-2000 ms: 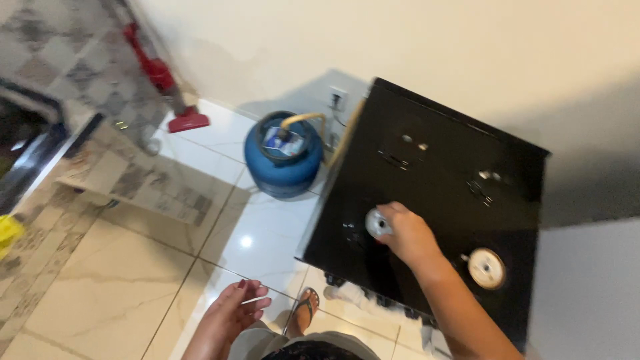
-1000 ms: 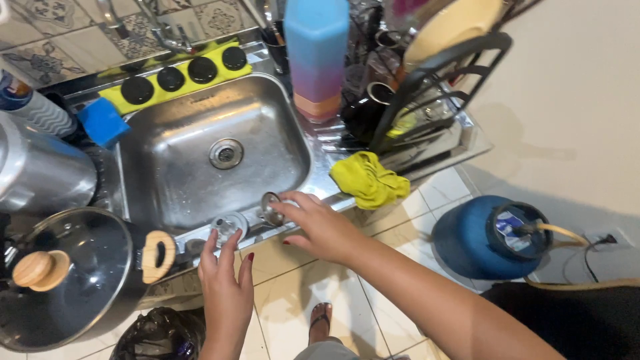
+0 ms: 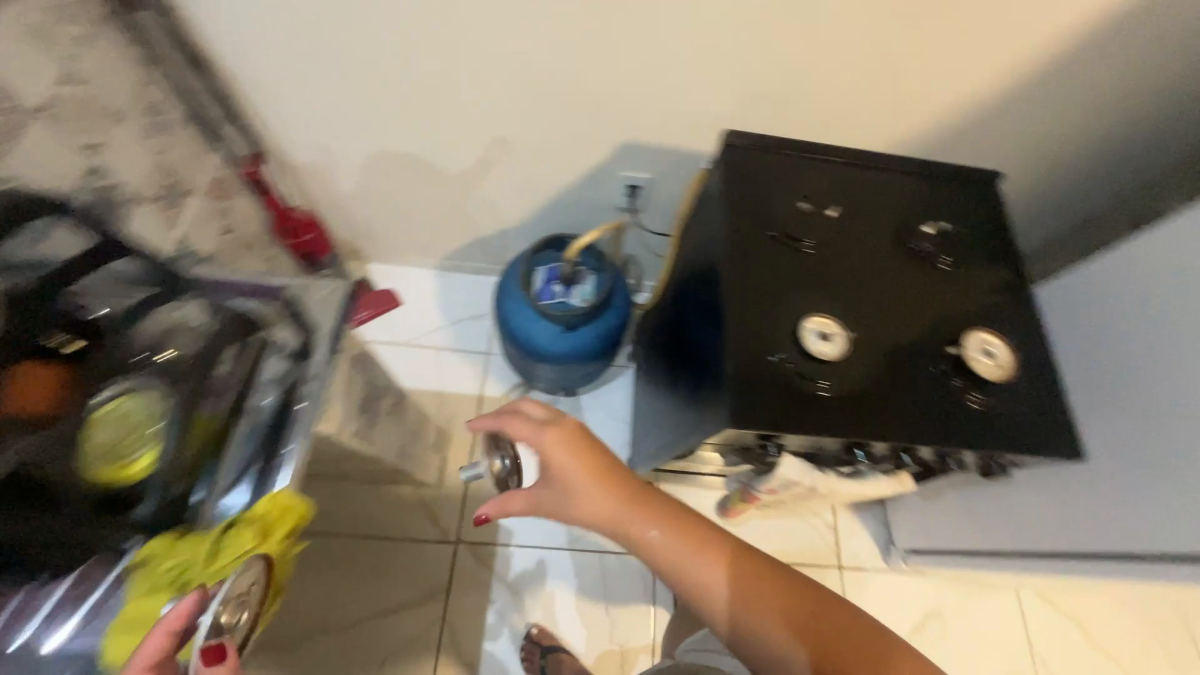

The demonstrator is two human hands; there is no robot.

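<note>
My right hand (image 3: 562, 464) grips a round metal burner base (image 3: 502, 463) between thumb and fingers, its short stem pointing left, above the floor between the counter and the stove. At the lower left edge my left hand (image 3: 173, 642), partly out of view, holds another round burner base (image 3: 242, 605) in front of a yellow cloth (image 3: 211, 553). The black stovetop (image 3: 900, 281) carries two pale burner bases, one at front left (image 3: 825, 337) and one at front right (image 3: 988, 354). No such round base sits on its two back burner spots.
A blue gas cylinder (image 3: 562, 323) with a yellowish hose stands left of the stove. The sink counter with a dark dish rack (image 3: 70, 244) fills the left. A red vacuum cleaner (image 3: 300, 234) leans behind it. A towel (image 3: 816, 487) hangs at the stove's front.
The view has swung from the sink back to the stove. Both hands have left the sink edge, each with a burner base. The front-left base is uncovered; two seconds ago my right hand was there.
</note>
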